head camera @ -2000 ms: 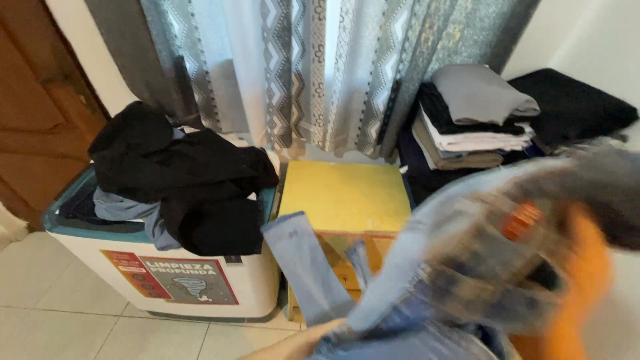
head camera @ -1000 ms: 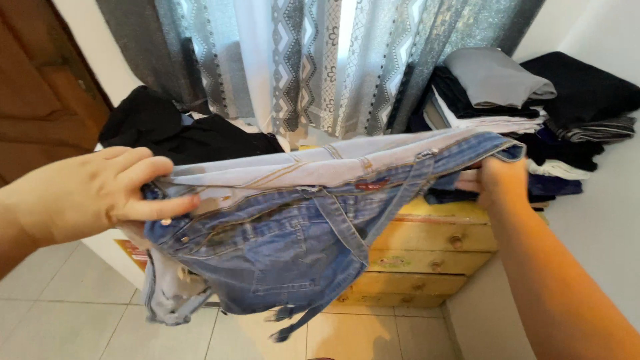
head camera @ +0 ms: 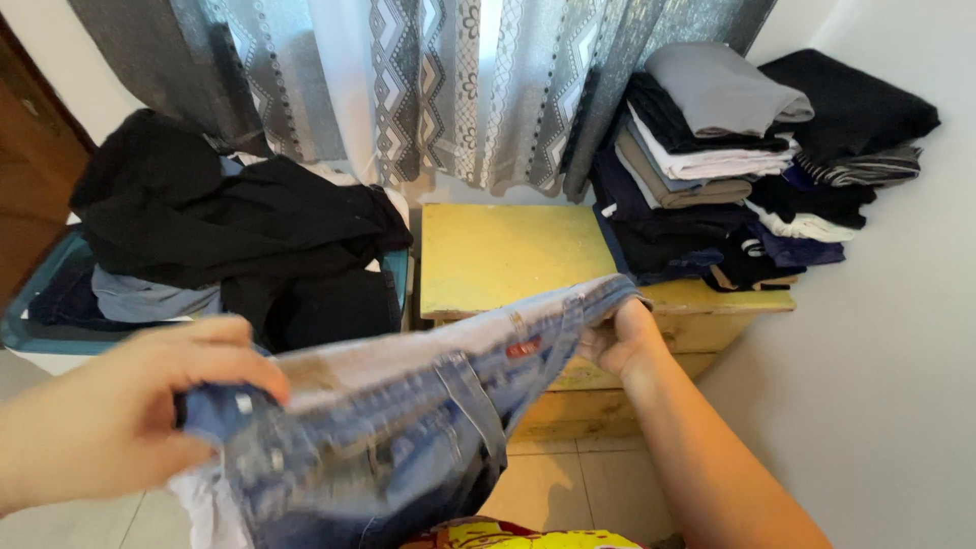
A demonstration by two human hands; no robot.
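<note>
A blue denim garment [head camera: 412, 427] with a waistband, belt loops and a hanging denim strap stretches between my two hands, blurred toward its left end. My left hand [head camera: 183, 389] grips the waistband's left end, near small metal fasteners. At the other end, my right hand [head camera: 621, 335] holds the waistband in front of the yellow wooden drawers. A small red tag [head camera: 524, 348] shows on the band. The lower part of the garment runs out of the frame's bottom edge.
A yellow wooden chest of drawers [head camera: 511, 255] stands below a patterned curtain [head camera: 457, 91]. Folded clothes [head camera: 709, 152] are stacked on its right side, against the wall. At the left, black clothes [head camera: 229, 221] lie heaped over a white and teal washing machine [head camera: 30, 328].
Two seconds ago the denim was swinging at the right; one second ago both hands held its waistband spread out. Since then the left end has dropped lower, and both hands still hold it.
</note>
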